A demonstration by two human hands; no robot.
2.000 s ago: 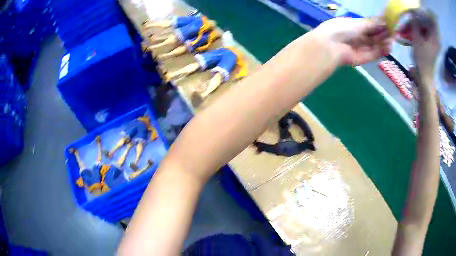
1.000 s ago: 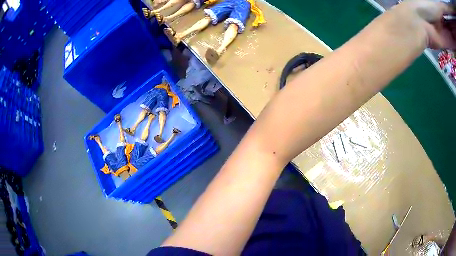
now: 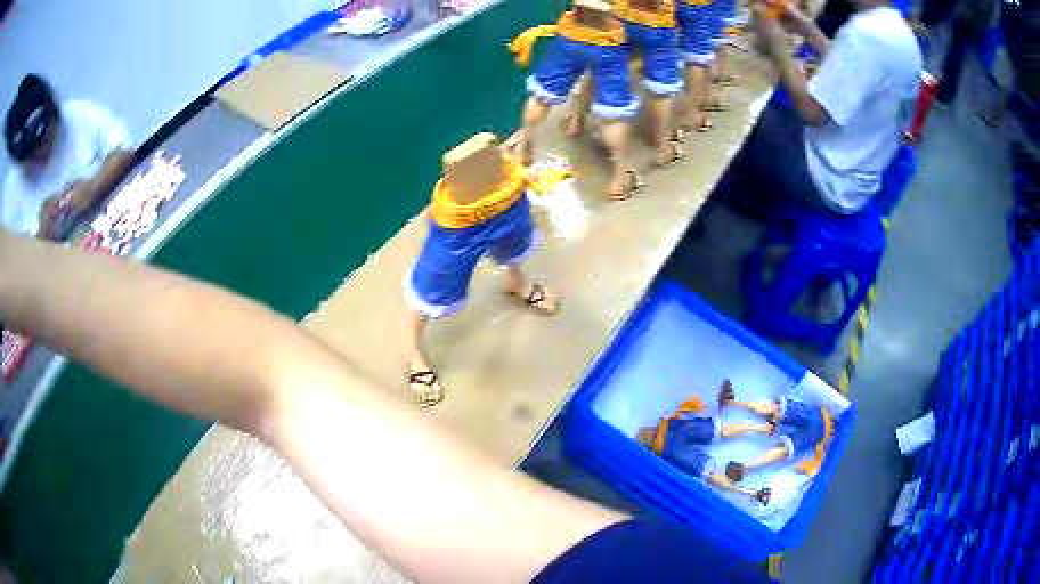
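Observation:
Neither of my hands shows. One bare forearm (image 3: 342, 434) with a dark sleeve crosses from the bottom edge to the left edge, where its hand is cut off. Nearest in front, a figure lower body (image 3: 445, 268) stands upright on the cardboard-covered bench (image 3: 490, 376), with blue shorts, a yellow-orange waist sash, a tan waist block and sandalled feet apart. No hand visibly touches it. Several similar lower bodies (image 3: 576, 74) stand in a row farther along the bench.
A blue tote tray (image 3: 593, 447) right of the bench holds two lower bodies (image 3: 690, 443) lying down. A worker in white (image 3: 861, 103) sits by a blue stool (image 3: 815, 268). Stacked trays (image 3: 969, 456) stand right. Another worker (image 3: 97, 143) handles small parts beyond the green conveyor belt (image 3: 376, 148).
The view has swung to another stretch of the bench, with standing lower bodies and a different tray. The dark ring-shaped item is out of view. The visible forearm now reaches left.

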